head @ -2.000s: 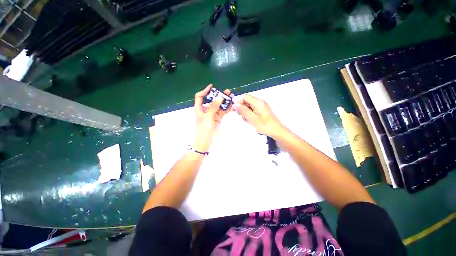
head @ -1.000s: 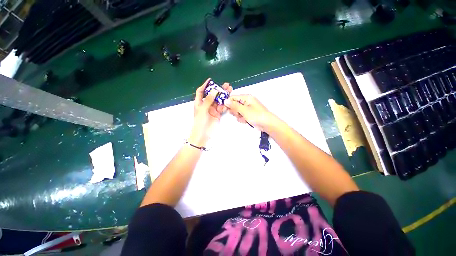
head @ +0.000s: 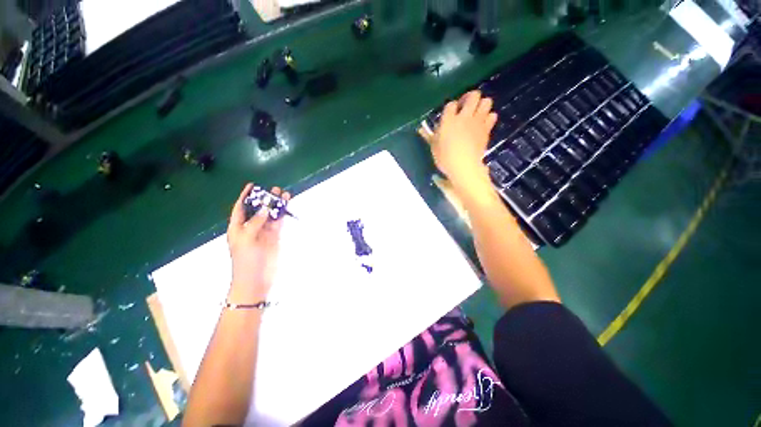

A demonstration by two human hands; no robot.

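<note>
My left hand (head: 257, 229) is shut on a small circuit board (head: 267, 203), pale with dark parts, held over the upper left part of the white sheet (head: 317, 317). A short dark lead sticks out of the board to the right. A bundled black cable (head: 360, 238) lies on the white sheet, with its small loose end below it. My right hand (head: 464, 133) is over the left corner of the black blister tray (head: 551, 125), fingers bent. What its fingers touch or hold cannot be told.
Loose dark units (head: 264, 127) with black cords lie on the green surface (head: 334, 117) beyond the sheet. A grey post (head: 46, 307) is at the left, with a white paper scrap (head: 93, 387) below it. More stacked trays (head: 150, 62) stand at the far left.
My right hand has left the board and moved right to the tray. My left hand still holds the board. The view has swung right, and the bundled cable is no longer partly behind my right arm.
</note>
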